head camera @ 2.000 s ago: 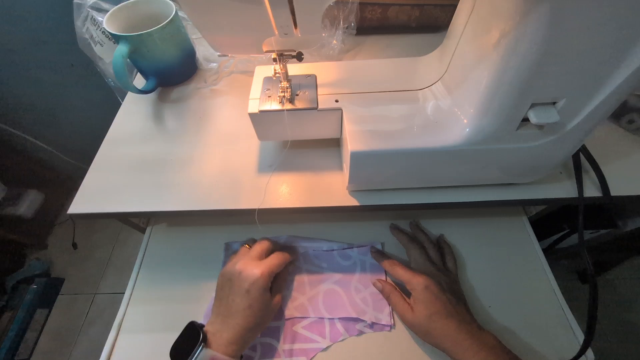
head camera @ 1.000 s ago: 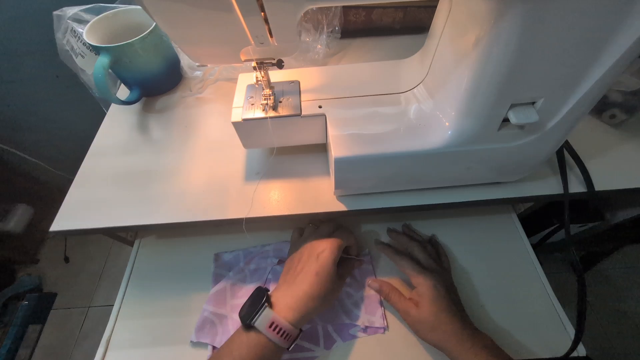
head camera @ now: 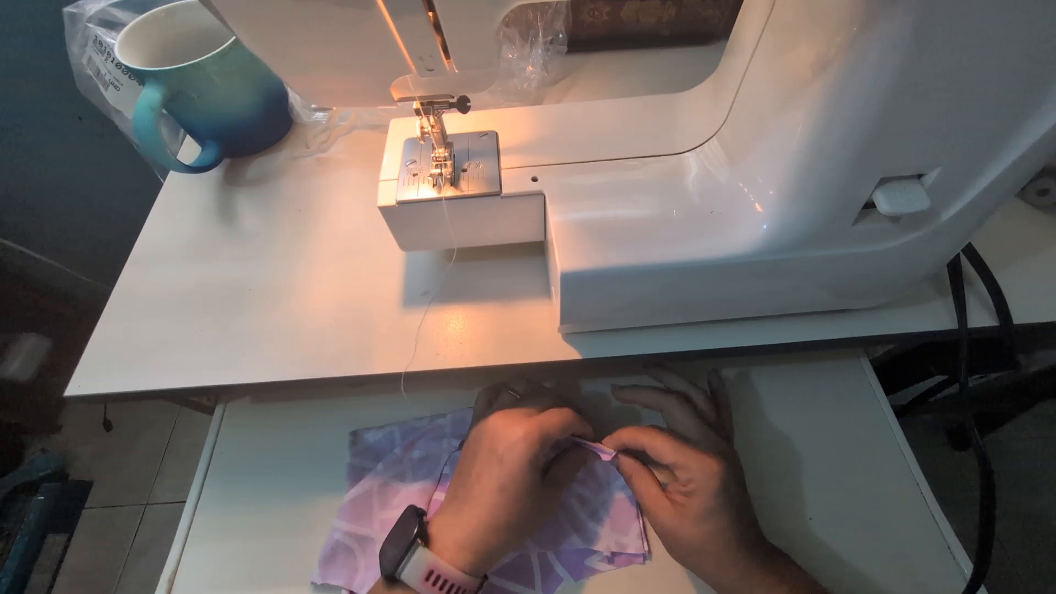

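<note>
Purple and pink patterned fabric (head camera: pixel 396 495) lies on the lower white surface, partly under my hands. My left hand (head camera: pixel 516 462), with a ring on a finger and a smartwatch (head camera: pixel 404 540) at the wrist, pinches a folded edge near the fabric's upper right. Thumb and forefinger of my right hand (head camera: pixel 685 466) pinch the same edge just beside it, the other fingers spread. Above stands a white sewing machine (head camera: pixel 660 239), its lamp lit over the presser foot (head camera: pixel 442 165) and needle plate (head camera: pixel 483 157). A loose thread (head camera: pixel 425 313) hangs from there towards the fabric.
A blue-green mug (head camera: pixel 231 99) stands at the upper left of the white table (head camera: pixel 272 289), in front of a clear plastic bag (head camera: pixel 95 74). The table's front edge runs just above my hands. Black cables (head camera: pixel 965 355) hang at the right.
My left hand has moved right across the fabric, close to my right hand. My right thumb and forefinger, earlier resting at the fabric's right edge, now pinch a raised edge.
</note>
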